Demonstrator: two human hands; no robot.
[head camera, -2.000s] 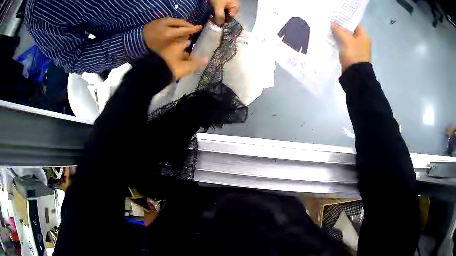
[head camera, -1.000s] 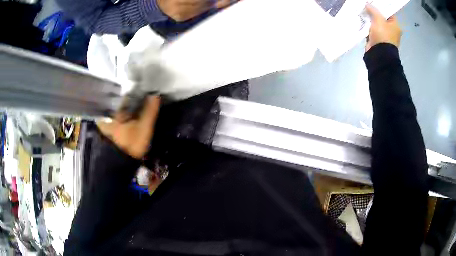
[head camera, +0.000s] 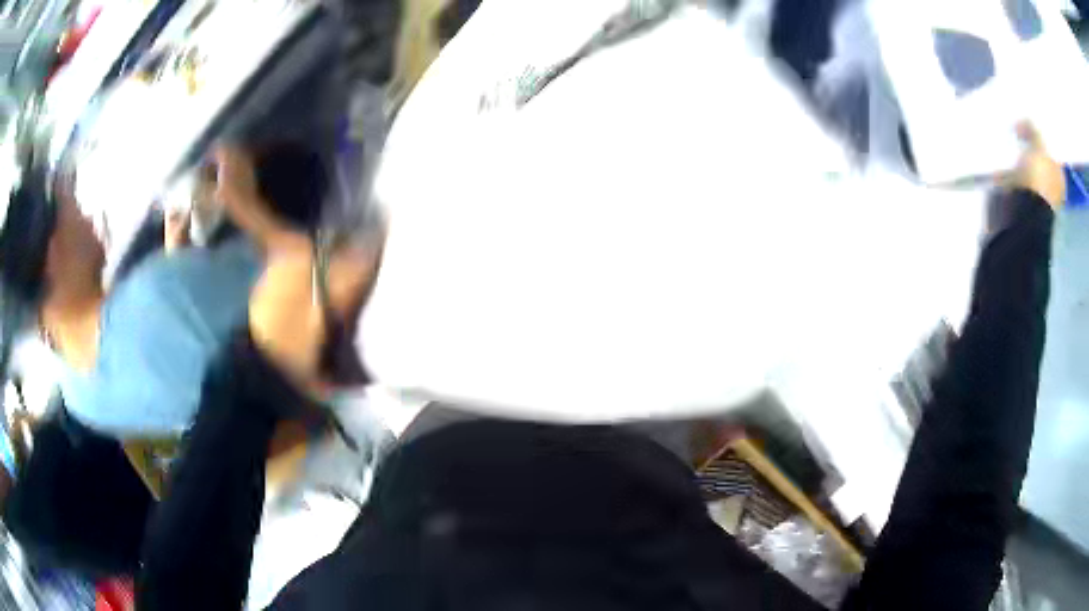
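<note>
A large white piece (head camera: 621, 239), washed out by glare, fills the middle of the view; I cannot tell whether it is paper or cloth. My left hand (head camera: 299, 298) is blurred beside its left edge, and its grip cannot be made out. My right hand (head camera: 1037, 173) is at the upper right, its fingers on the lower edge of a printed white style sheet (head camera: 914, 96) with dark garment pictures. The sheet lies beyond the right end of the white piece.
A person in a light blue top (head camera: 167, 334) is at the left, blurred. A yellow-edged box (head camera: 794, 507) with a crinkled clear plastic bag (head camera: 794, 549) is below right. A grey-blue table surface (head camera: 1063, 394) shows at the far right. The whole view is blurred.
The view has swung left, bringing the person in light blue into sight. The striped-sleeved person's hands have left view. The white piece now covers more of the middle. My right hand still has the style sheet.
</note>
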